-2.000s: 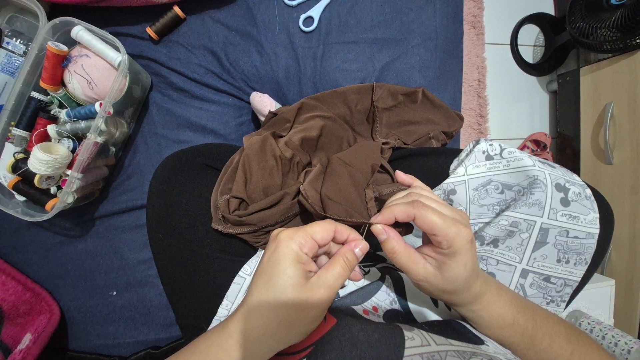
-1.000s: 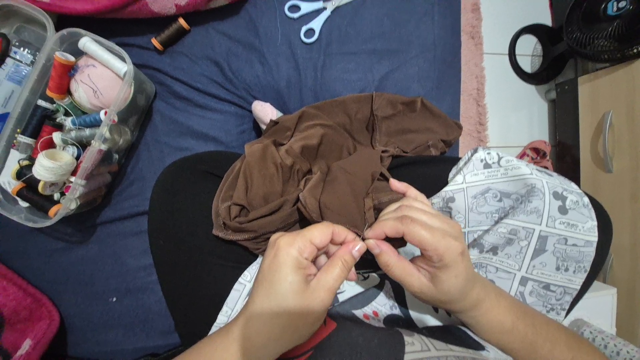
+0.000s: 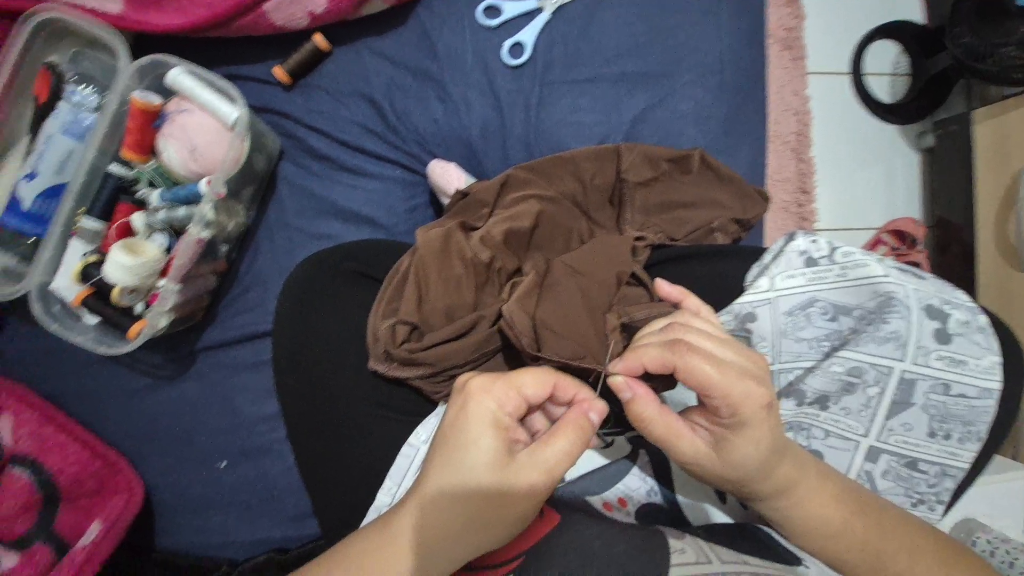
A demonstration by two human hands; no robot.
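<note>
Brown fabric (image 3: 560, 264) lies bunched across my lap. A thin sewing needle (image 3: 602, 382) stands between my hands at the fabric's lower edge. Its lower end is pinched between the thumb and forefinger of my left hand (image 3: 524, 432). My right hand (image 3: 700, 392) has thumb and forefinger closed at the fabric's edge, right beside the needle; its other fingers rest along the cloth. Any thread on the needle is too fine to make out.
A clear plastic box (image 3: 260, 168) of thread spools stands at the left on the navy sheet (image 3: 336, 152). A dark thread spool (image 3: 302, 58) and blue-handled scissors (image 3: 524, 36) lie at the top. A black fan (image 3: 904, 72) is at the upper right.
The needle now shows upright between my fingertips, where a second ago my fingertips met at the fabric's edge. The brown fabric has stayed in much the same place.
</note>
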